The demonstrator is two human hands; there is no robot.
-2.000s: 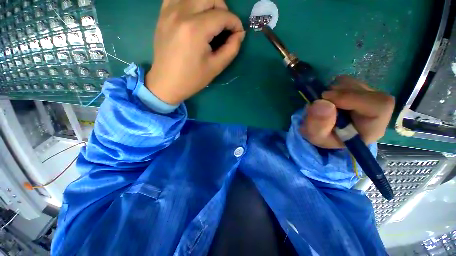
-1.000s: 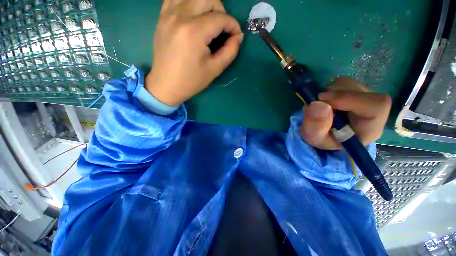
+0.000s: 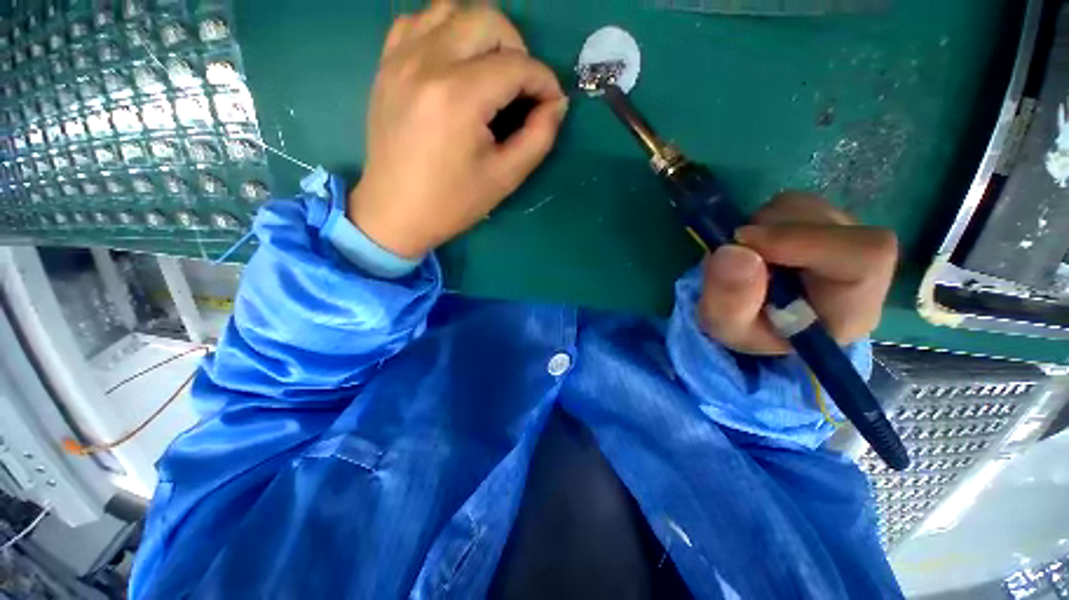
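Observation:
A small dark and silvery part (image 3: 599, 77) lies on the left lower part of a white round pad (image 3: 621, 49) on the green mat. My right hand (image 3: 799, 277) holds a soldering iron (image 3: 708, 211) by its dark blue handle, with the tip at the part's lower edge. My left hand (image 3: 460, 129) is left of the pad, thumb and forefinger pinched close to the part. Solder wire (image 3: 538, 204) shows as a thin pale strand on the mat below that hand; its end at the fingertips is too fine to make out.
A clear blister tray (image 3: 129, 117) with rows of pockets lies at the left. A metal-framed stand (image 3: 979, 211) is at the right edge. A silvery pocketed tray (image 3: 955, 428) is below the bench edge at right. Dark specks lie on the mat near the stand.
The view has shifted, so the pad and bench things sit slightly lower in the picture. The iron and my right hand have moved a little left. Both hands keep nearly the same pose.

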